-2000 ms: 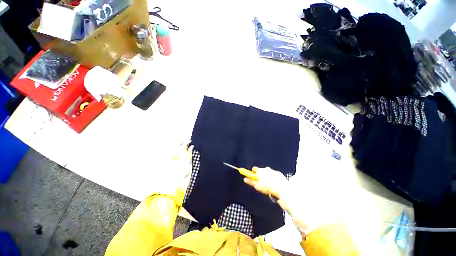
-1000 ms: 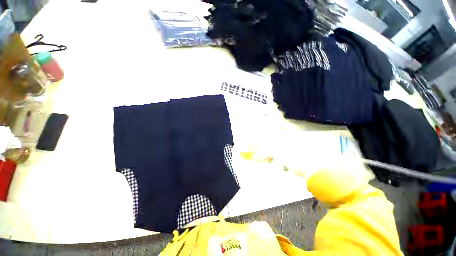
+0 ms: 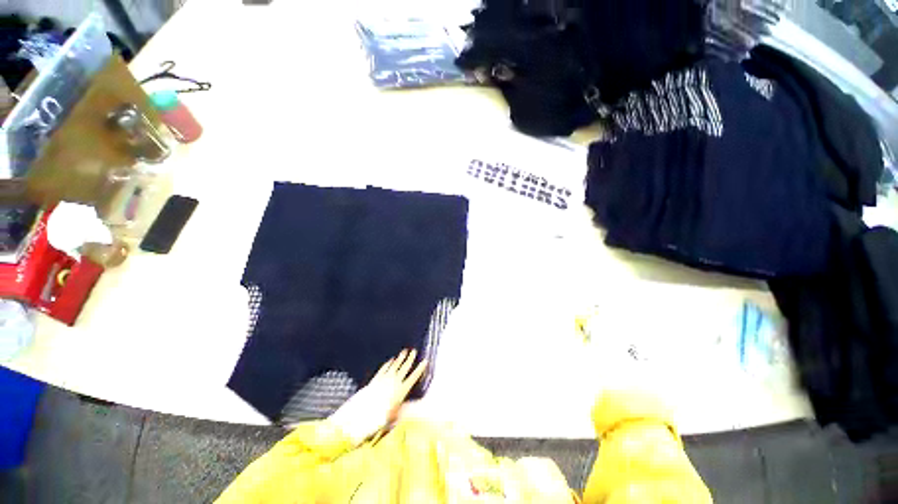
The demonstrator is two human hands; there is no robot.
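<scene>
A navy-black vest (image 3: pixel 359 266) lies flat on the cream-white table, its gingham neck edge toward me and gingham at both armholes. My left hand (image 3: pixel 392 386) rests on the vest's lower right part, palm down with fingers slightly apart. My right hand (image 3: pixel 618 359) is right of the vest over the table, washed out against the white surface; its fingers are hard to make out. A small yellow bit, perhaps the thread snips (image 3: pixel 583 327), shows at its far left side. Whether the hand grips it cannot be told.
A pile of navy vests (image 3: pixel 709 187) lies at the right, with black garments (image 3: pixel 542 69) behind. Printed polybags (image 3: pixel 522 182) and a bagged item (image 3: pixel 409 51) lie beyond the vest. A phone (image 3: pixel 169 224), red box (image 3: pixel 49 271), bottle (image 3: pixel 177 118) and hanger (image 3: pixel 175 79) are left.
Two seconds ago my right hand held the snips over the vest; it has since moved right, off it. My left hand, unseen a second ago, now lies on the vest. The view has shifted.
</scene>
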